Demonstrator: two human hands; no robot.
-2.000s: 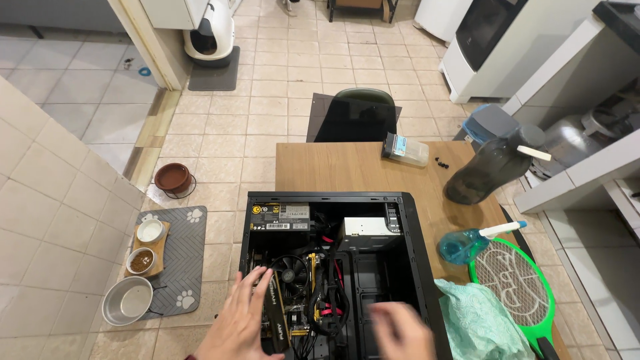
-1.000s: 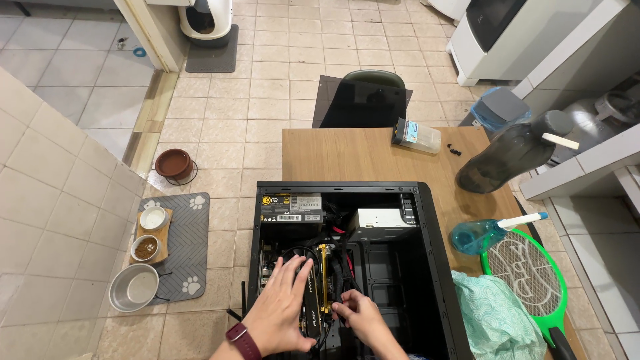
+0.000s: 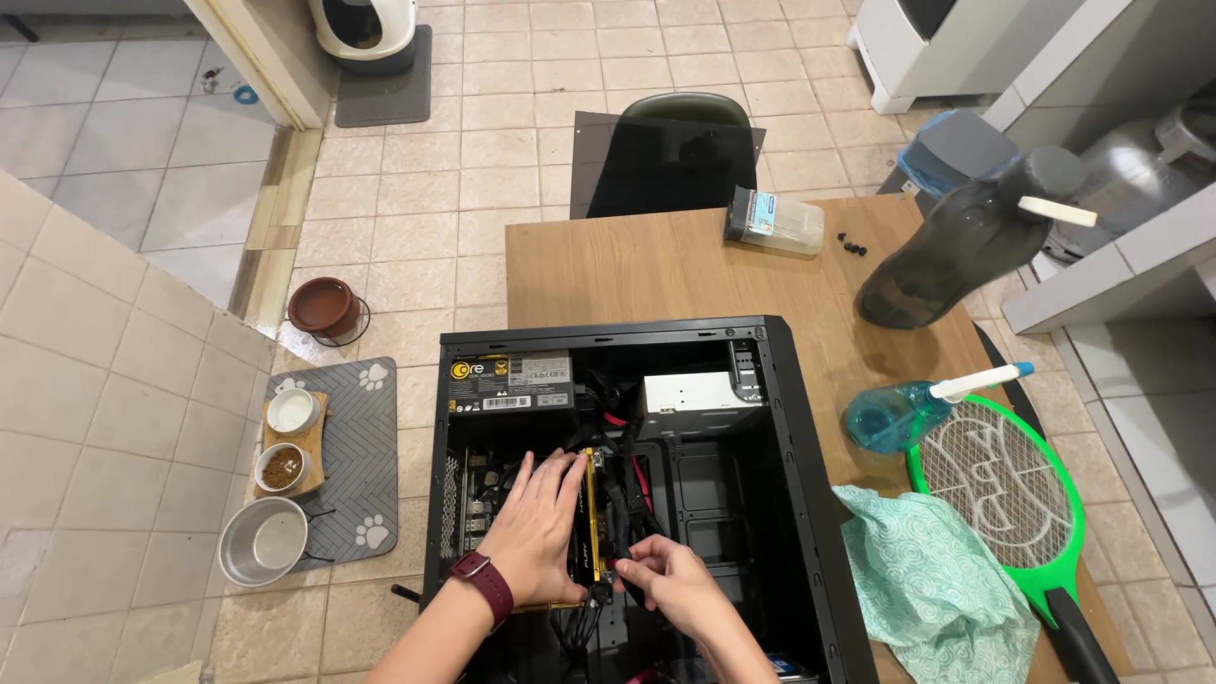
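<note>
An open black computer case (image 3: pixel 803 475) lies on the wooden table's near part, with a power supply unit (image 3: pixel 513 380) at its top left and a silver drive (image 3: pixel 698 404) at its top right. Inside, my left hand (image 3: pixel 537 527) rests with fingers spread on the left side of a RAM module (image 3: pixel 584 532) at the yellow-edged motherboard; whether it grips anything is hidden. My right hand (image 3: pixel 665 579), thumb and forefinger together, pinches a black cable (image 3: pixel 622 518) just right of the board's edge. Some fingertips are hidden among the cables.
On the wooden table (image 3: pixel 608 266) are a plastic container (image 3: pixel 779 223), small black screws (image 3: pixel 852 245), a dark bottle (image 3: pixel 959 247), a blue spray bottle (image 3: pixel 893 416), a patterned cloth (image 3: pixel 931 589) and a green electric swatter (image 3: pixel 997 484). A chair (image 3: pixel 679 152) stands behind; pet bowls (image 3: pixel 263 541) are at left.
My right hand has moved left from the case's right side to the cables near the board. My left hand has settled over the RAM area.
</note>
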